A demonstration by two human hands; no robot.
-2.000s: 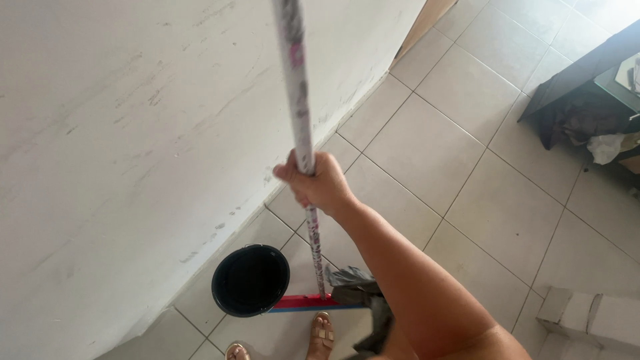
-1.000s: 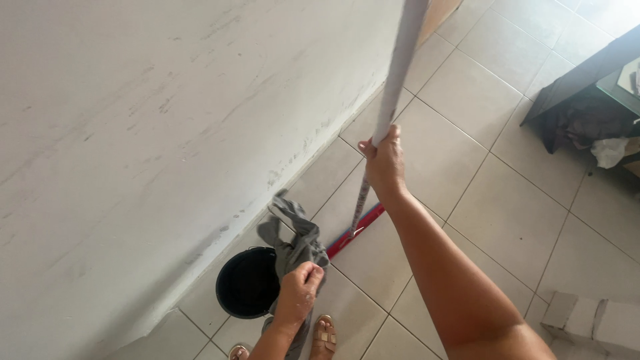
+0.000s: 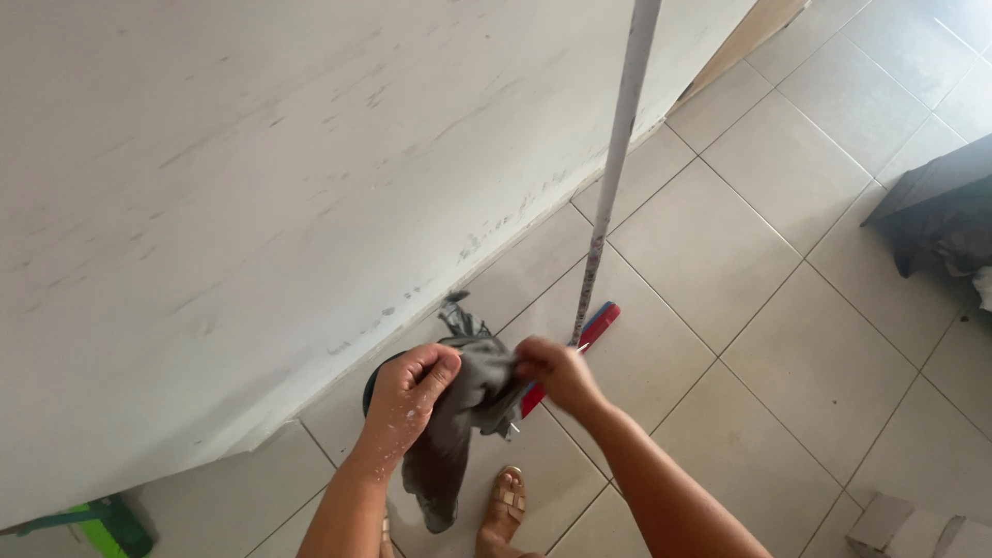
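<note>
A crumpled dark grey cloth (image 3: pixel 484 368) hangs between my two hands, its longer end drooping down toward my sandals. My left hand (image 3: pixel 411 395) pinches its left edge, with whitish foam or spots on the wrist. My right hand (image 3: pixel 559 373), slightly blurred, grips the cloth's right side. Beyond my right hand a long pole (image 3: pixel 616 167) stands upright, held by neither hand, its patterned lower part meeting a red and blue floor squeegee or mop head (image 3: pixel 601 324) on the tiles. A black bucket (image 3: pixel 370 384) is mostly hidden behind my left hand and the cloth.
A scuffed white wall (image 3: pixel 256 194) runs along the left side. Grey floor tiles (image 3: pixel 736 232) lie below and to the right. Dark furniture (image 3: pixel 930 186) stands at the right edge, a pale block (image 3: pixel 907 527) at lower right, and a green object (image 3: pixel 108 527) at lower left.
My right hand has let go of the pole and taken hold of the cloth. My left hand, out of view two seconds ago, came in holding the cloth one second ago.
</note>
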